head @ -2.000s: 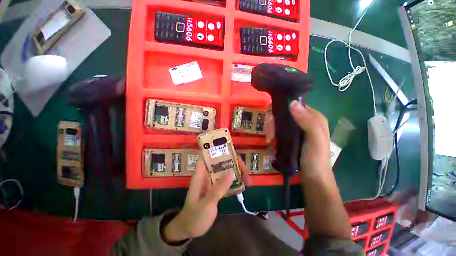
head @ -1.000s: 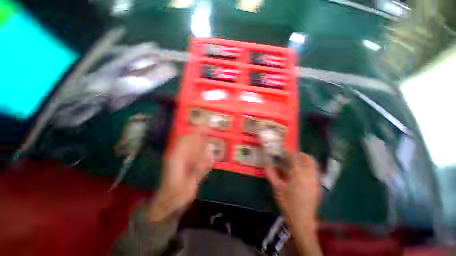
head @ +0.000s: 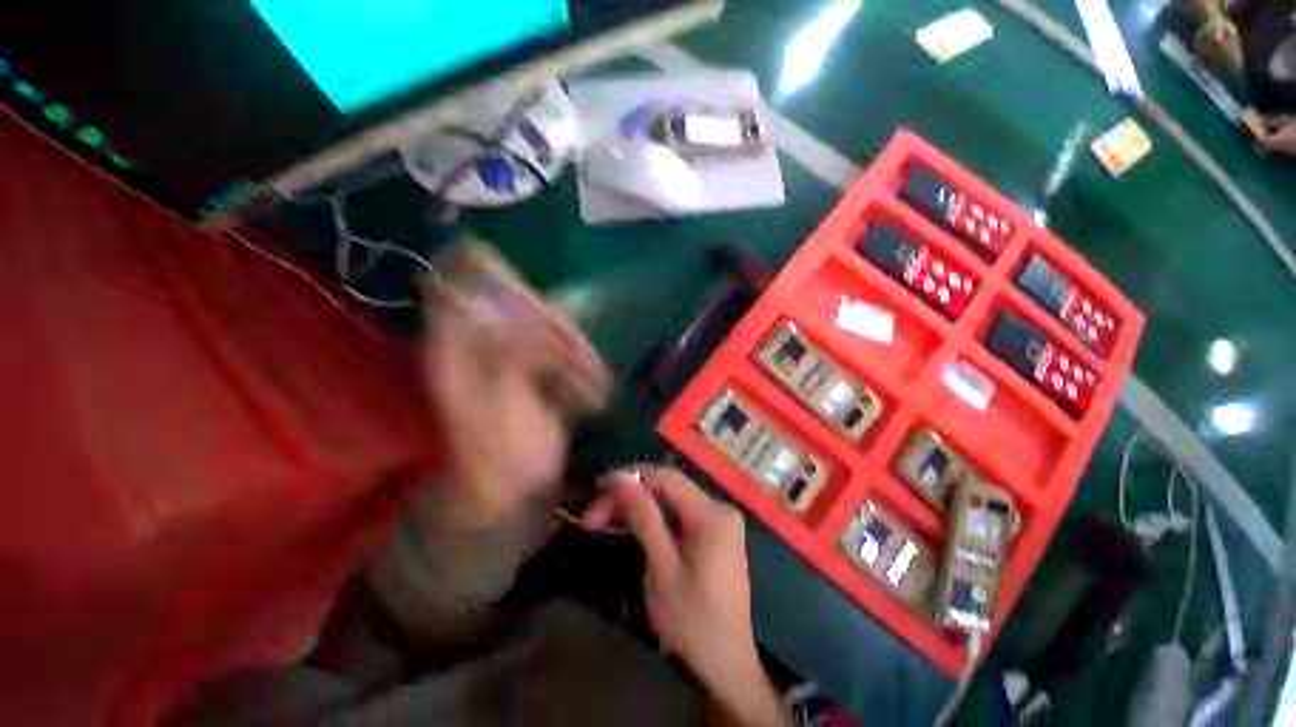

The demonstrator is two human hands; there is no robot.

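My left hand (head: 490, 412), blurred, holds a gold phone (head: 533, 320) left of the tray. My right hand (head: 697, 568) is just below it, thumb and finger pinched on what looks like the end of a thin cable (head: 621, 486); blur hides the detail. The red tray (head: 931, 348) lies to the right. Open-backed phones (head: 817, 381) fill its near pockets and face-up keypad phones (head: 917, 267) its far ones. White labels (head: 866, 321) lie in two middle pockets. A phone with a white lead (head: 978, 554) lies tilted across the near right pockets.
One dark scanner (head: 704, 324) is left of the tray; another (head: 1087, 597) is right of it. A monitor (head: 412, 43) stands upper left. A white mouse (head: 657, 176) and a phone (head: 711, 131) lie on a pale sheet. Another person's hand (head: 1279, 135) shows upper right.
The view has swung left. The right scanner is out of my right hand and the cabled phone is out of my left, lying on the tray. Both hands are now left of the tray.
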